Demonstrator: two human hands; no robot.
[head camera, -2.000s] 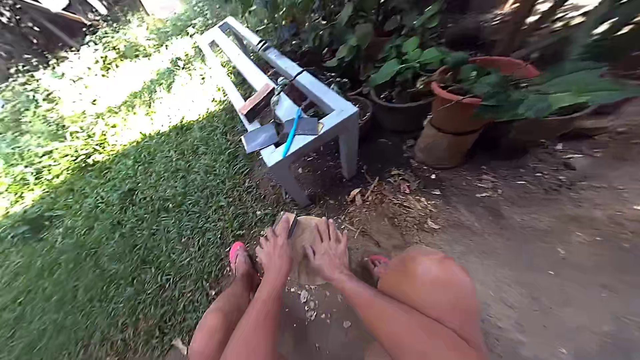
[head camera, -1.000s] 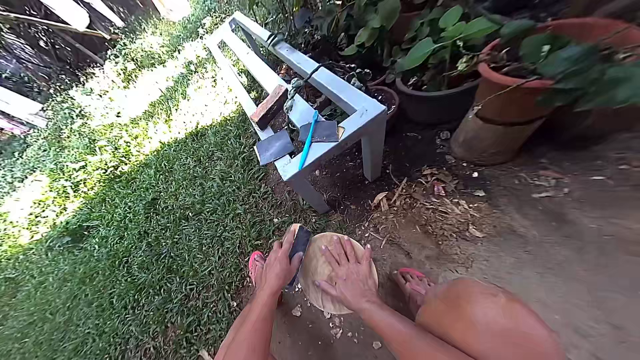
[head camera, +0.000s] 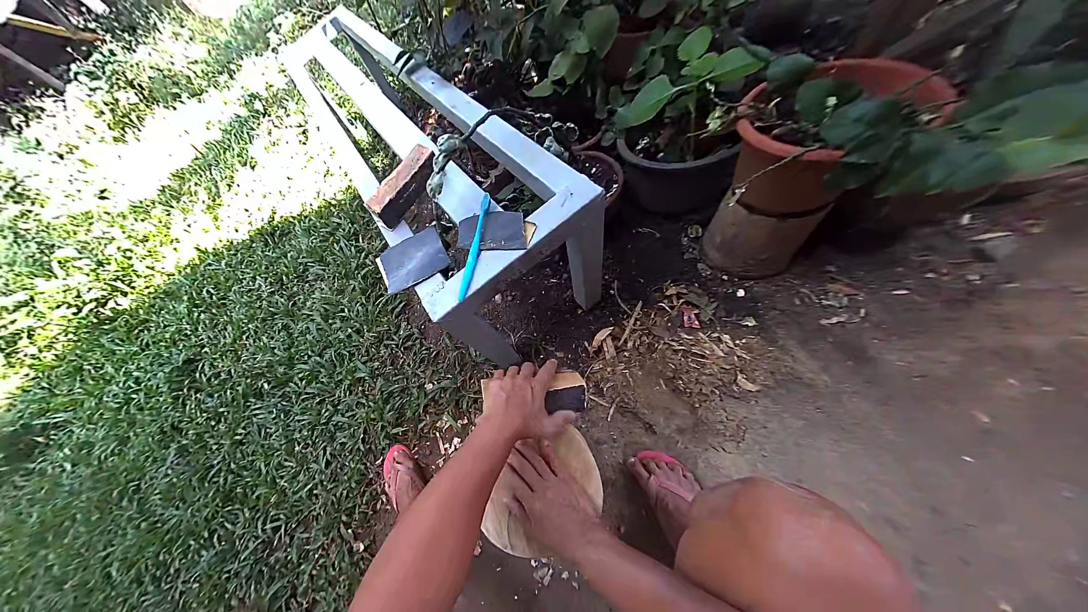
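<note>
A round, pale wooden board (head camera: 578, 459) lies between my feet. My left hand (head camera: 523, 399) grips a block wrapped in dark sandpaper (head camera: 565, 398) at the board's far edge; the fingers curl over its far side. Flat on the board's face rests my right hand (head camera: 548, 497), fingers spread, just below the left hand. What lies under both palms is hidden.
Ahead stands a grey metal bench frame (head camera: 501, 276) bearing a brick (head camera: 401, 187), two sandpaper sheets (head camera: 414, 259) and a blue toothbrush-like stick (head camera: 473, 248). Potted plants, including a terracotta pot (head camera: 786, 161), stand at the right. Wood shavings (head camera: 680, 361) lie on the dirt.
My left hand has moved with the sandpaper block from the board's left side to its far edge. My right hand is still on the board. The view has shifted.
</note>
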